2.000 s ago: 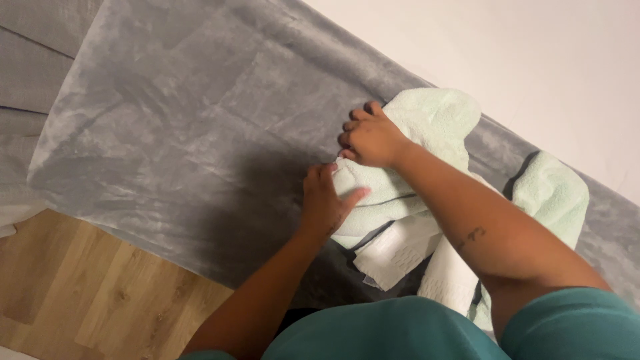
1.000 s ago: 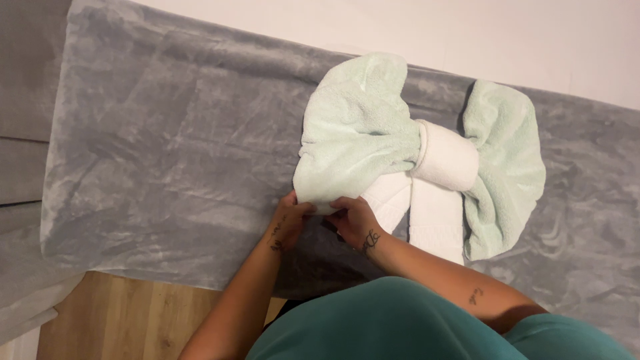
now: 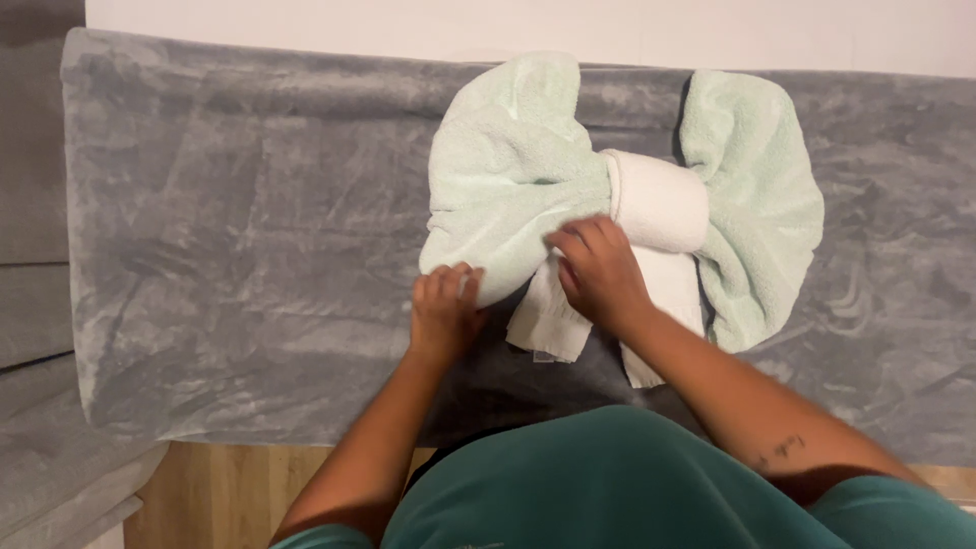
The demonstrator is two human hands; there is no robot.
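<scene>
A pale green towel (image 3: 518, 168) is gathered in the middle into a bow shape, with one fanned loop on each side. Around its centre wraps a white towel (image 3: 662, 202), whose two tails hang below the band. My left hand (image 3: 447, 305) has its fingertips on the lower left edge of the left loop; whether they pinch the cloth cannot be told. Near the band, my right hand (image 3: 598, 267) rests with bent fingers at the loop's lower inner edge, over the top of the left white tail (image 3: 550, 320).
The bow lies on a grey plush cover (image 3: 252, 229) over a long, raised surface. A white wall or surface (image 3: 457, 27) runs along the far side. Grey fabric (image 3: 34, 320) hangs at the left, and wood flooring (image 3: 221, 488) shows below the near edge.
Both hands were together at the left loop's bottom corner; now they are apart, the right one nearer the white band. Two seconds ago the left loop was bunched under both hands; now it is spread out.
</scene>
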